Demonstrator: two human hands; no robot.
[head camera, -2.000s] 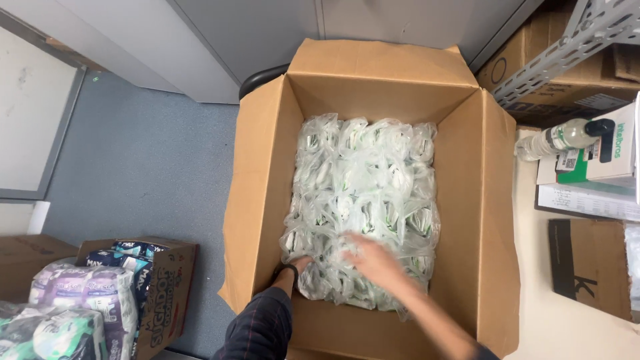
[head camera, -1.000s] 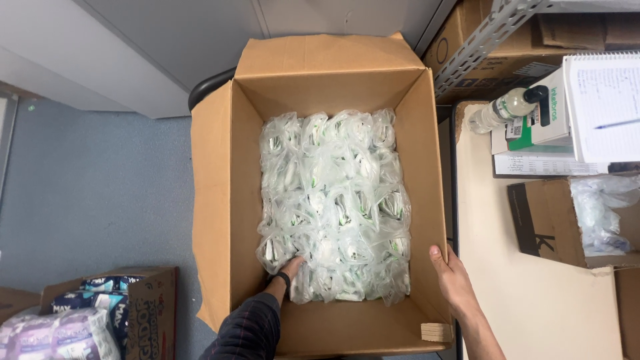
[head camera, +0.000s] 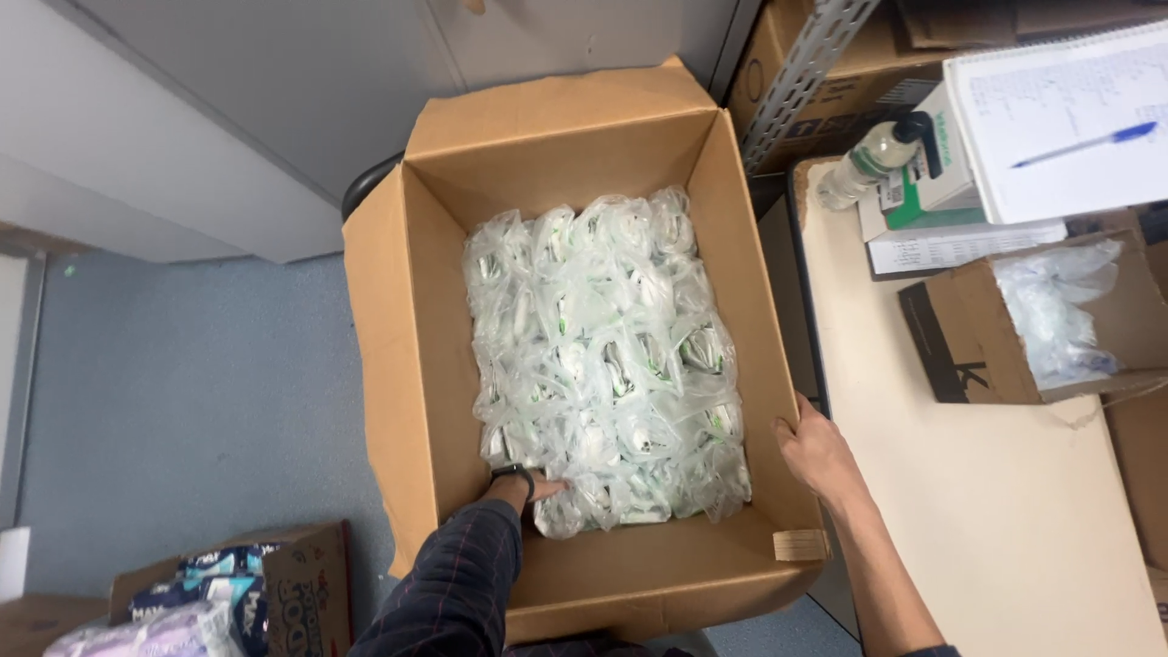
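A large open cardboard box (head camera: 383, 356) stands in the middle of the view, its flaps folded outward. Inside lie rows of clear plastic bags (head camera: 602, 365) with white and green items in them. My left hand (head camera: 543, 488), with a dark band at the wrist, reaches into the box and touches the bags at the near left; its fingertips are partly hidden among them. At the box's right wall, my right hand (head camera: 812, 447) has its fingers closed over the top edge, with the thumb inside.
A cream table (head camera: 967, 484) at right holds a plastic bottle (head camera: 858, 169), a spiral notebook (head camera: 1068, 119) with a blue pen, and a smaller box (head camera: 967, 338) with plastic bags. A box of packages (head camera: 310, 584) sits lower left. Grey cabinets (head camera: 274, 82) stand behind.
My right hand has moved from over the bags to the box's right edge and stays there. My left hand remains at the near left bags. The view has shifted right.
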